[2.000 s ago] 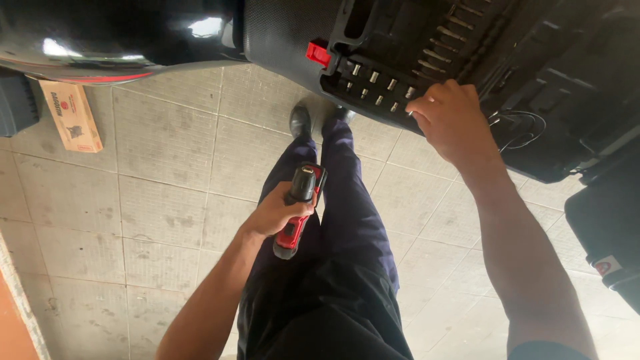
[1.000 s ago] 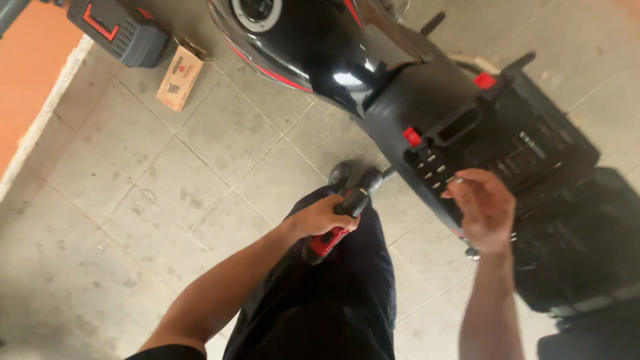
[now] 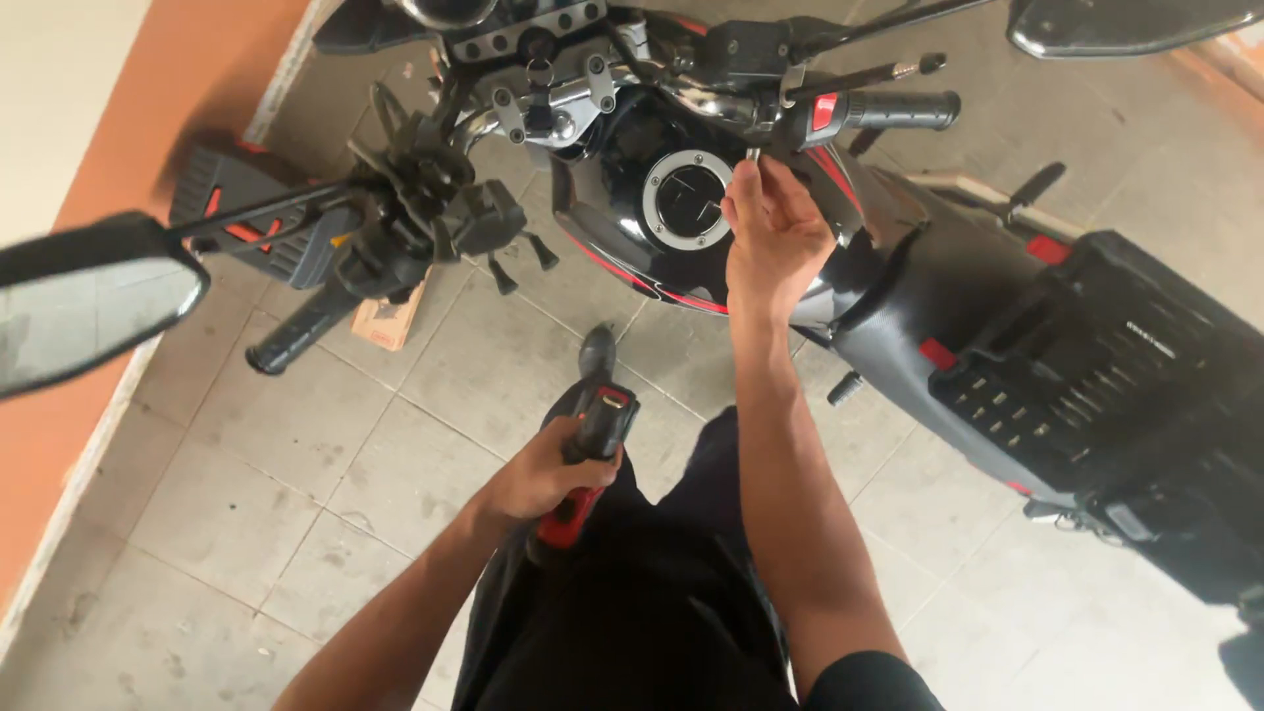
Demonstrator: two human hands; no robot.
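Observation:
My left hand (image 3: 553, 474) grips a red and black cordless power tool (image 3: 600, 434), held low in front of my legs. Between the fingertips of my right hand (image 3: 775, 222) is a small metal bit or socket (image 3: 752, 154), raised above the motorcycle's fuel tank (image 3: 632, 178), close to the round filler cap (image 3: 688, 199). Its exact kind cannot be told. On the motorcycle seat lies an opened black tool case (image 3: 1116, 346) with red latches, bearing rows of small sockets (image 3: 999, 398) and bits.
The handlebar with its left grip (image 3: 306, 326), right grip (image 3: 904, 109) and mirrors (image 3: 99, 296) spans the far side. A black and red case (image 3: 252, 217) and a cardboard box (image 3: 390, 314) lie on the tiled floor at the left. A footpeg (image 3: 846, 388) juts out beside the seat.
My right hand has moved from the case's sockets to above the fuel tank, with a small metal piece in its fingers. My left hand still holds the power tool. The view has swung toward the handlebar.

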